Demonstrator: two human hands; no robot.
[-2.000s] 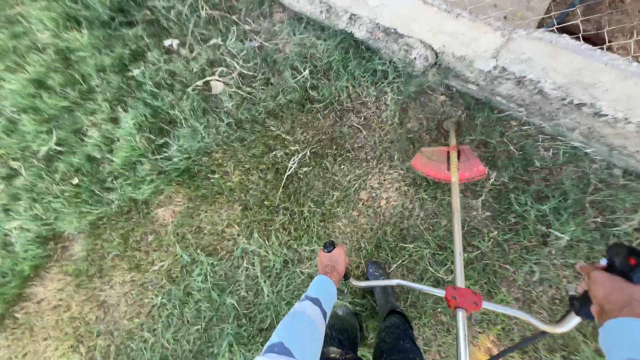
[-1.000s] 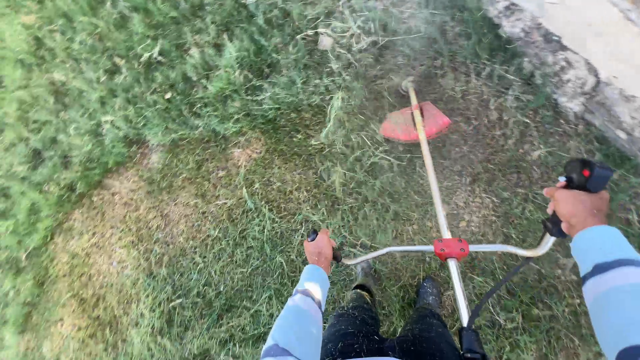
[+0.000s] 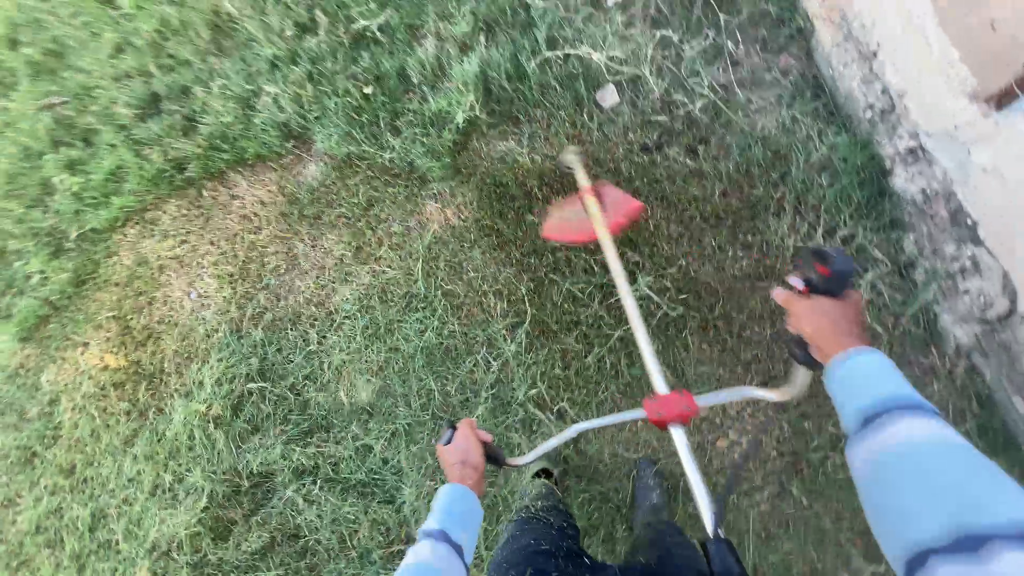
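Note:
My left hand [image 3: 464, 456] is wrapped around the black left grip of a brush cutter's handlebar [image 3: 580, 430]. Around the right grip, below a black control housing [image 3: 824, 270] with a red switch, my right hand [image 3: 824, 320] is closed. A red clamp [image 3: 670, 409] joins the bar to the metal shaft [image 3: 632, 308], which slants up and left from near my legs. Toward its far end sits a red guard [image 3: 594, 214], with the cutting head [image 3: 571, 158] beyond it over short grass. Any blade or line at the head is too blurred to tell.
A rough concrete wall edge [image 3: 920, 160] runs down the right side. Taller grass [image 3: 240, 88] grows at the upper left and top. A pale stone or scrap [image 3: 607, 96] lies just beyond the cutting head. My boots and dark trousers [image 3: 544, 532] are at the bottom.
The shaft has tilted further left, and the guard and cutting head have swung left, away from the wall. Both hands have stayed on the grips. The view has also shifted.

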